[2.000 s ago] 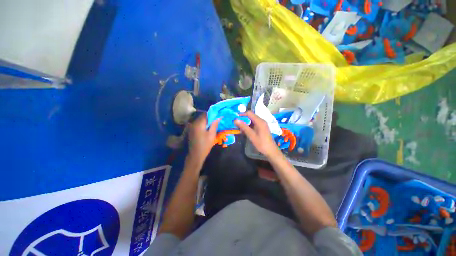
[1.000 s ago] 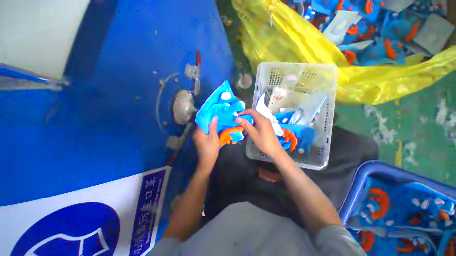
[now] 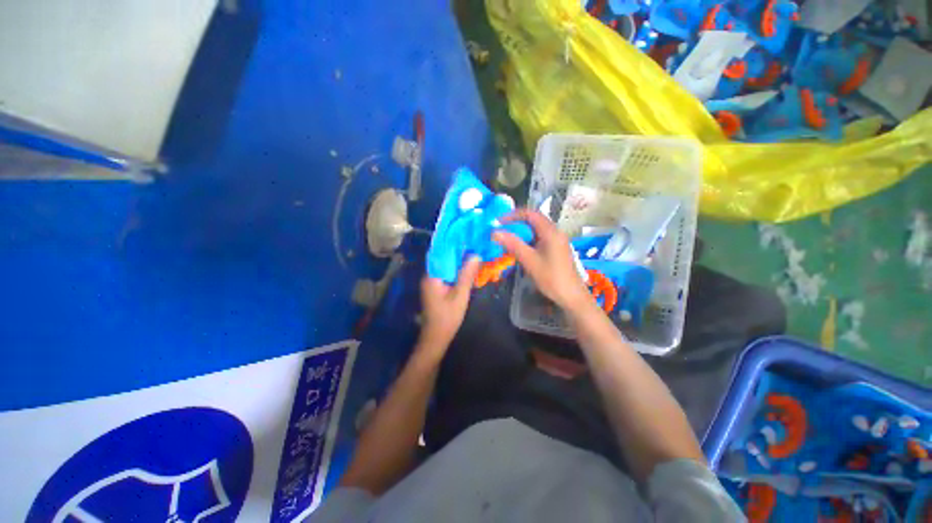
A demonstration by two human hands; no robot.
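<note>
A bright blue plush piece [image 3: 465,237] with white ovals and an orange part is held in front of the machine. My left hand [image 3: 447,304] grips its lower edge. My right hand [image 3: 547,255] grips its right side. The pale round nozzle base [image 3: 387,223] is on the blue wall to the left. The thin nozzle tube [image 3: 419,231] sticks out towards the piece and ends at its left edge; whether the tip is inside or behind the piece cannot be told.
A white basket [image 3: 691,230] with several pieces sits by the lap. The blue crate [image 3: 751,358] at lower right and the yellow bag [image 3: 756,189] at upper right hold heaps of pieces. The blue machine [image 3: 245,255] fills the left. Latches [image 3: 407,153] flank the nozzle base.
The plush piece has turned more upright since the earliest frame, its white oval now at the top. The whole view has shifted slightly, and a short length of nozzle tube shows more clearly.
</note>
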